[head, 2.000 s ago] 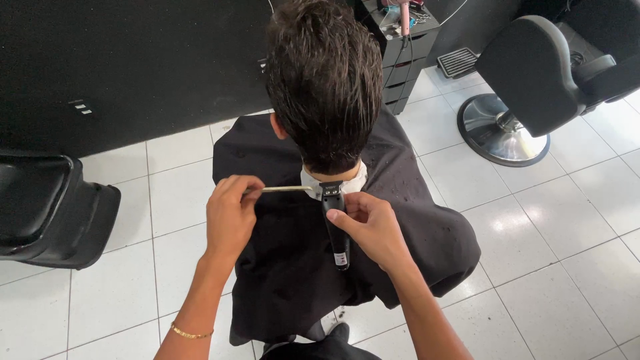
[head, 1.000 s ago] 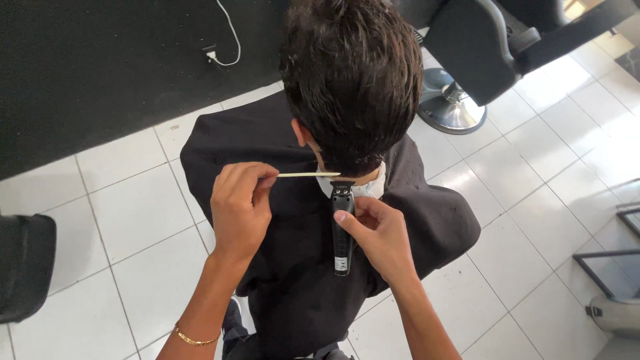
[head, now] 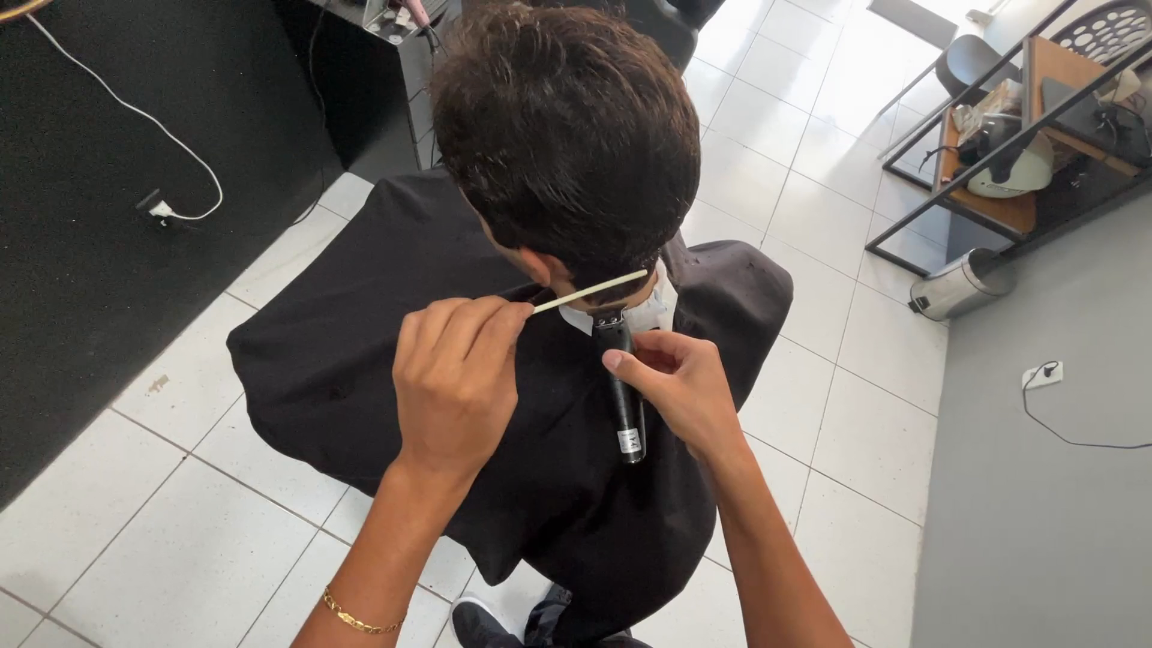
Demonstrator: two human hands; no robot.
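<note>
A seated person's dark-haired head (head: 567, 135) is seen from behind and above. A white neck strip (head: 655, 310) lies around the neck, over a black cape (head: 360, 360). My left hand (head: 461, 382) holds a thin, pale comb (head: 589, 292) seen edge-on, tilted up to the right across the hair at the nape. Between thumb and fingers, my right hand (head: 679, 382) grips a black cordless hair trimmer (head: 621, 387), its blade up at the nape just below the comb. The trimmer's lower end points down over the cape.
A dark cabinet (head: 373, 99) with items on top stands beyond the head at the left. A metal-framed shelf (head: 976, 171) and a steel bin (head: 961, 286) stand at the right by the grey wall. A white cable (head: 135, 108) hangs on the black wall at the left.
The comb has gone from nearly level to tilted, its tip now higher at the right. Both hands remain by the nape, with the comb and trimmer still held. The view has swung round.
</note>
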